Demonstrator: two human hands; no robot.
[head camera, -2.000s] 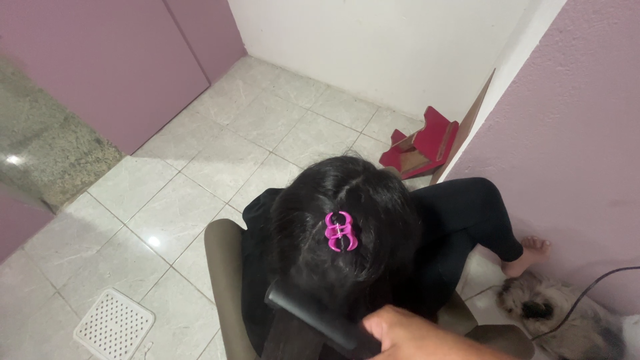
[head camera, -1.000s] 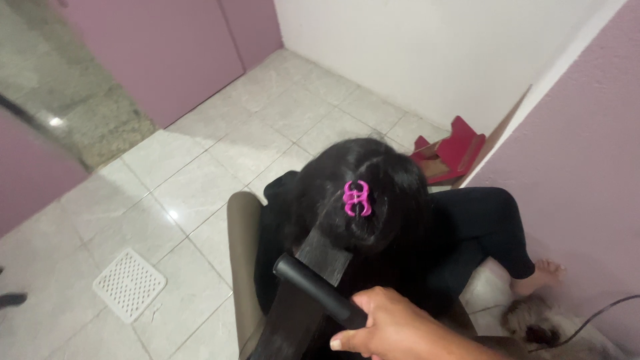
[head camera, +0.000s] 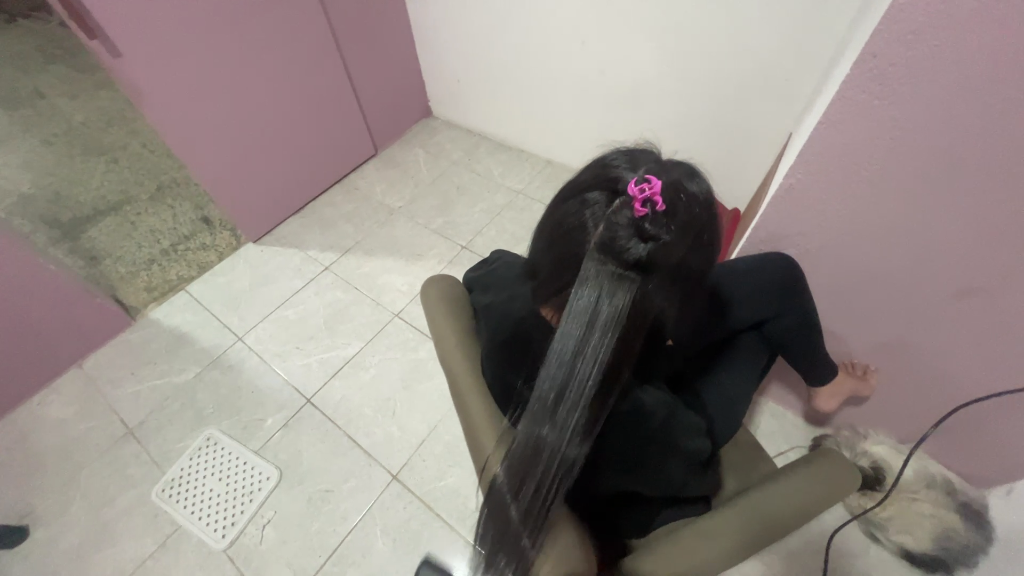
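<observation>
A long, straight section of dark hair (head camera: 572, 376) stretches from the back of a seated person's head down to the bottom edge. A pink claw clip (head camera: 646, 196) holds other hair gathered high on that head. At the bottom edge, just left of the hair's lower end, the tip of a dark tool (head camera: 433, 566) shows; the rest of it is cut off. Neither my left hand nor my right hand can be seen in this frame.
The person sits in an olive armchair (head camera: 460, 360). A furry dog (head camera: 920, 504) lies at the right, with a black cable (head camera: 888, 480) passing in front of it. A white perforated drain cover (head camera: 216, 488) lies on the tiled floor. Red furniture (head camera: 727, 228) shows behind the head.
One hand, with a dark flat-iron-like tool, was at the hair below the clip; it has moved down out of view. The hair section now lies stretched out in full sight. The view has shifted.
</observation>
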